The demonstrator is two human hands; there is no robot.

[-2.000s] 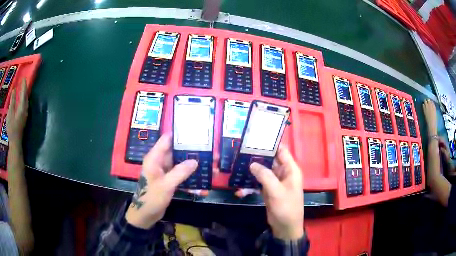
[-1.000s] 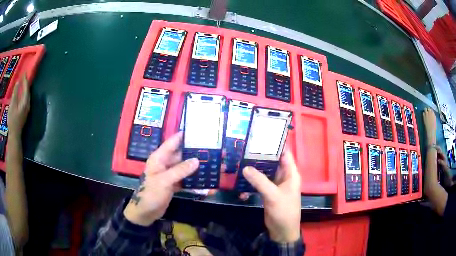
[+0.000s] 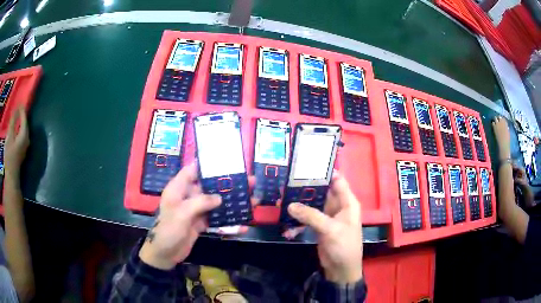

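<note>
My left hand holds a black keypad phone upright above the red tray, its screen plain white and my thumb on the left side of the keypad. My right hand holds a second phone, tilted a little to the right, also with a white screen; my thumb lies on its upper keypad. Below them is a red phone tray with phones showing blue text screens. One phone lies in its pocket between the two held ones. The lower right pocket is empty.
A red tray of phones adjoins on the right; another is at the left edge. Other people's arms show at left and right. A white card lies upper left. A metal strip crosses the green bench.
The left-hand phone has shifted left and now leans slightly left. My left thumb has moved down from beside the navigation key onto the number keys. The right thumb stays low on its phone.
</note>
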